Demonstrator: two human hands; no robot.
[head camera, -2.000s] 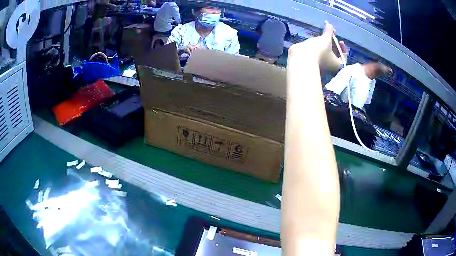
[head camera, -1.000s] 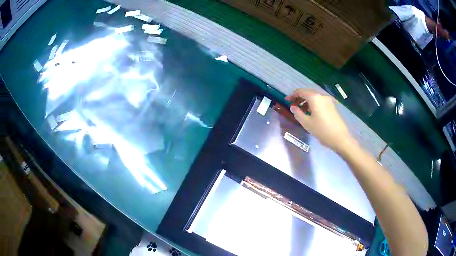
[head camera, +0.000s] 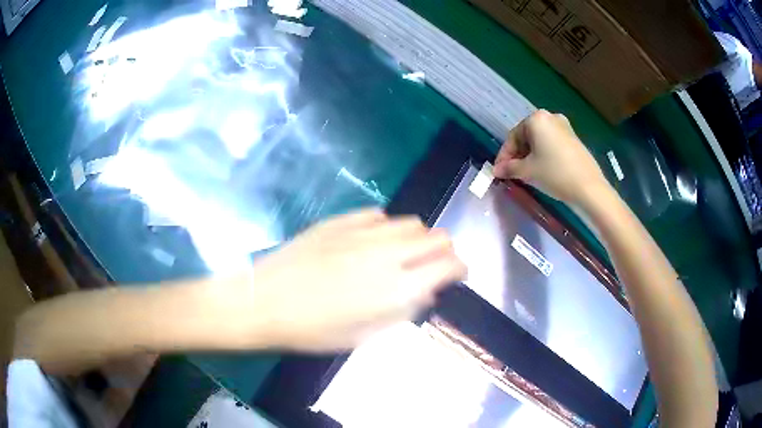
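Two silvery display modules lie in a black tray (head camera: 428, 180). The upper module (head camera: 501, 276) has a white label and a coppery strip along its long upper edge. The lower module (head camera: 393, 376) glares strongly. My right hand (head camera: 547, 159) has its fingertips together at the upper module's far left corner, touching or very near a short white tape tab (head camera: 481, 180); whether they grip it is unclear. My left hand (head camera: 368, 272) is motion-blurred above the tray's left part, hiding part of both modules. Its fingers look partly curled; nothing shows in them.
Glaring clear film (head camera: 192, 125) with white scraps lies left of the tray on the green bench. A ribbed whitish rail (head camera: 443, 63) runs beyond the tray. A cardboard box (head camera: 618, 50) stands behind it. More film and a white scrap (head camera: 615, 165) lie at right.
The view tilted down from the box to the tray. My right hand, earlier raised with a long white strip, is now at the module corner. My left hand has come in from the left.
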